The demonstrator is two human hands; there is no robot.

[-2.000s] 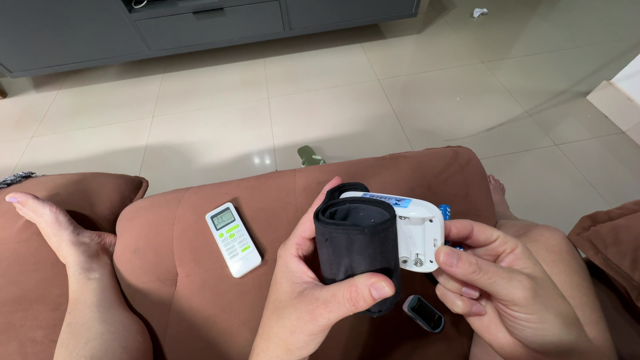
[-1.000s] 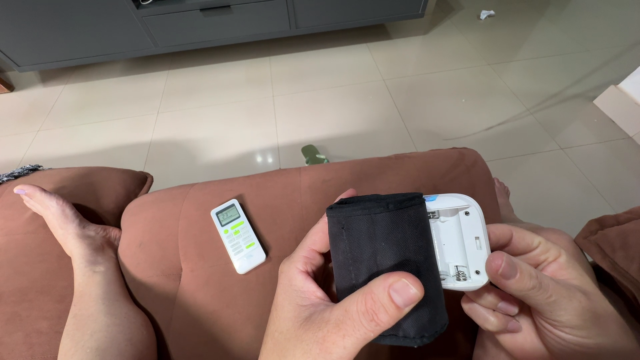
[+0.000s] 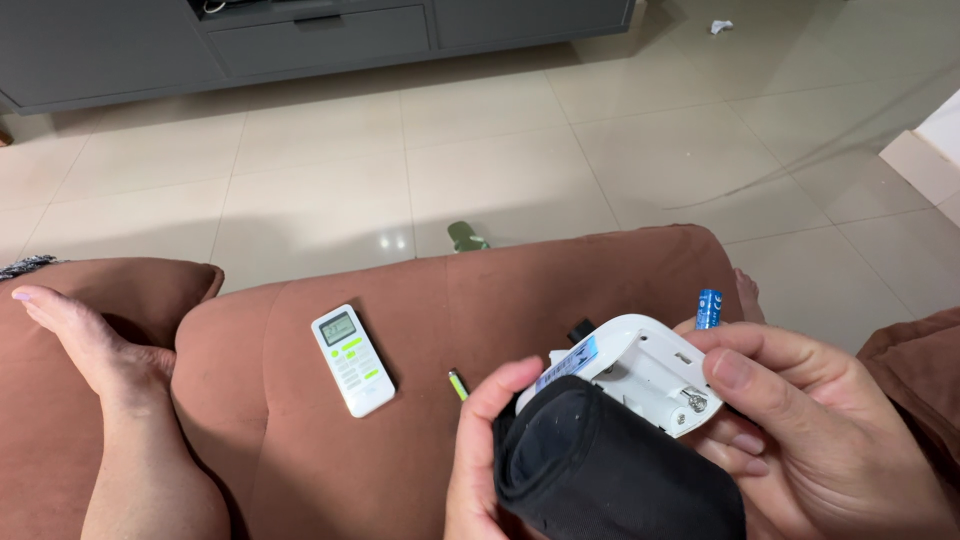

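My left hand (image 3: 480, 450) grips the black fabric cuff (image 3: 637, 472) of a wrist blood pressure monitor. The monitor's white plastic body (image 3: 630, 337) sticks out above the cuff, its battery compartment (image 3: 660, 394) uncovered, with a metal spring contact showing and no battery in the part I can see. My right hand (image 3: 802, 397) pinches the right edge of the body between thumb and fingers. A blue cylindrical battery (image 3: 707, 309) stands up behind the right index finger; its lower end is hidden. The cuff covers part of the compartment.
A white remote control (image 3: 354, 361) and a small green battery (image 3: 457, 385) lie on the brown upholstered seat (image 3: 337, 465). My bare leg (image 3: 142, 435) is at left. Beyond are a green flip-flop (image 3: 466, 236) on the tiled floor and a grey cabinet (image 3: 322, 41).
The monitor and cuff have tilted and moved lower in view, both hands with them. The blue battery shows above my right hand, and the green battery on the seat has come into sight.
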